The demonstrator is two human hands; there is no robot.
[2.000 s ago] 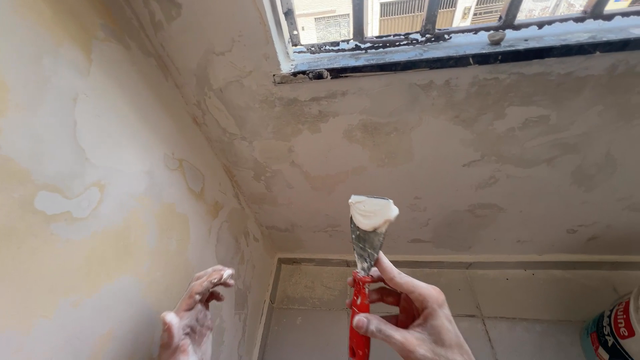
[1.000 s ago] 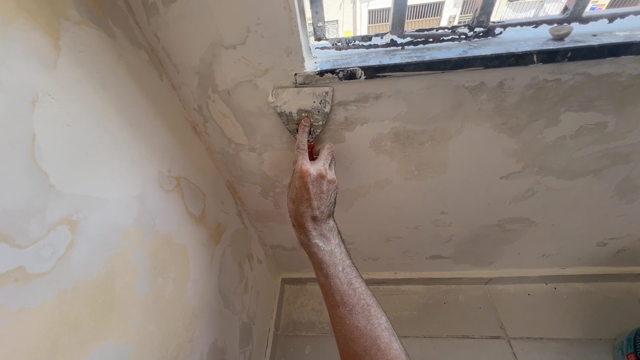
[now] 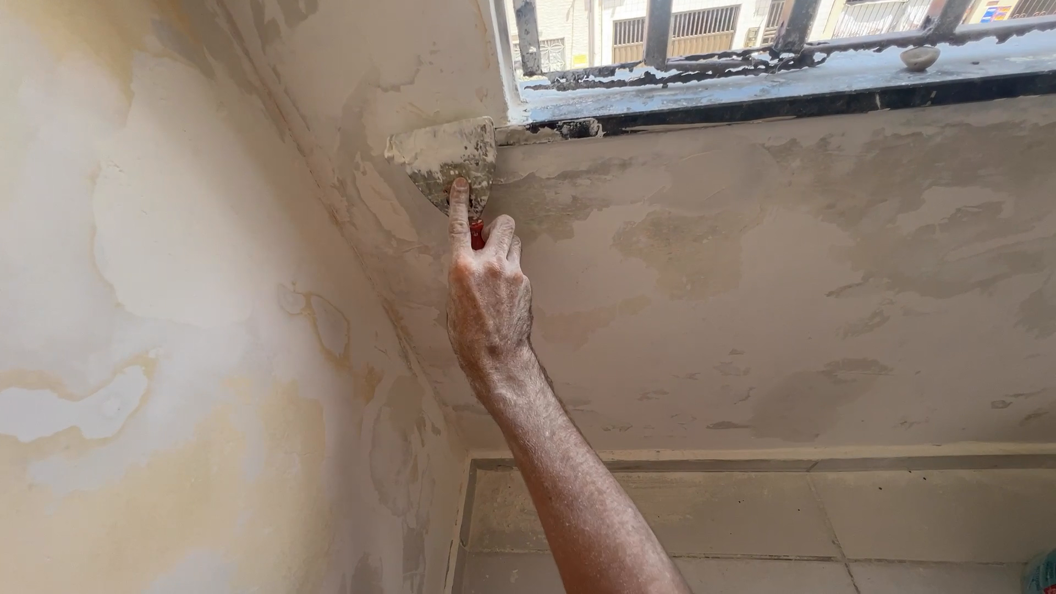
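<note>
My right hand [image 3: 491,305] grips the red handle of a putty knife [image 3: 450,161], with the index finger stretched along the back of the blade. The wide, filler-smeared blade lies against the patchy wall [image 3: 660,330], just left of the window's lower left corner. Most of the handle is hidden by my fingers. My left hand is out of view.
Above right is a window sill [image 3: 742,92] with chipped paint, metal bars [image 3: 657,33] and a small round lump [image 3: 920,58] on it. A stained side wall [image 3: 181,330] meets this wall at left. Floor tiles [image 3: 726,511] and part of a container [image 3: 1041,571] show below.
Two seconds ago the knife was upright over the lower wall, with white filler on its blade and my left hand nearby. It has moved up to the wall beside the window; my left hand has left view.
</note>
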